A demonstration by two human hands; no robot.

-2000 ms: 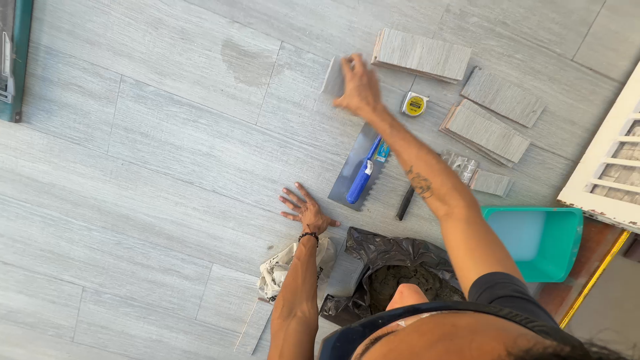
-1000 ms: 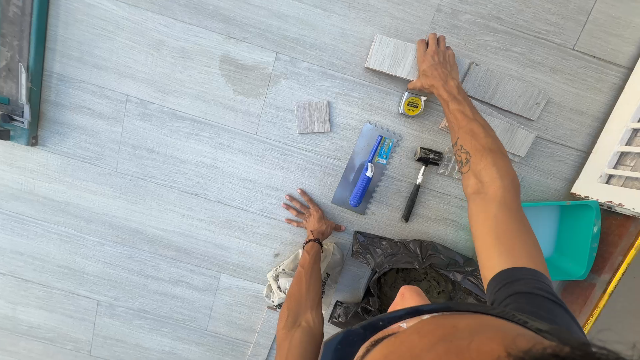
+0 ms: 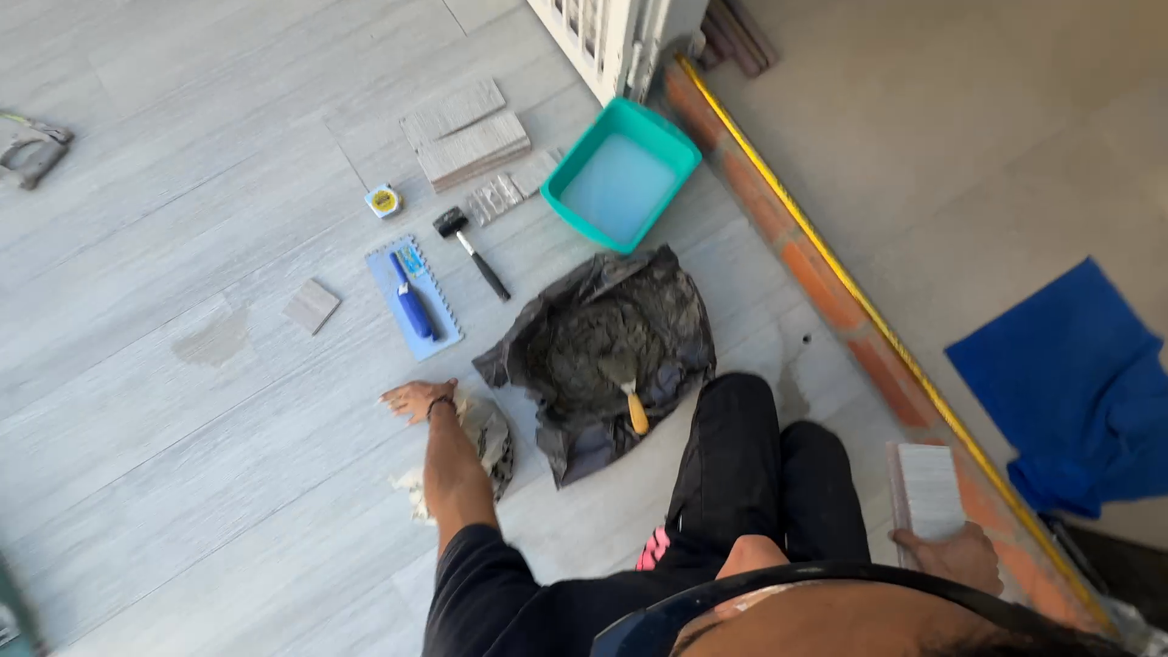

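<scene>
My left hand (image 3: 418, 400) rests with spread fingers on the grey floor beside a cloth-like bag (image 3: 484, 438). At the lower right, my right hand (image 3: 958, 558) grips a stack of cut tile pieces (image 3: 929, 491) by the brick edging. A blue-handled notched trowel (image 3: 415, 301) lies above my left hand, with a small square tile piece (image 3: 312, 306) to its left. Near it are a rubber mallet (image 3: 473, 254) and a tape measure (image 3: 383, 201). Dark mortar (image 3: 593, 351) sits in a black plastic bag (image 3: 684, 306), a wooden-handled pointing trowel (image 3: 637, 411) stuck in it.
A teal basin (image 3: 557, 205) of cloudy liquid stands near more cut tiles (image 3: 479, 151). Yellow-edged brick edging (image 3: 826, 283) runs diagonally beside a blue cloth (image 3: 1063, 379). A white slatted frame (image 3: 593, 46) stands at the top.
My right hand has moved from the upper tile stack to the lower right and now holds a tile stack. That upper stack is gone from its place. The view has turned and shifted right.
</scene>
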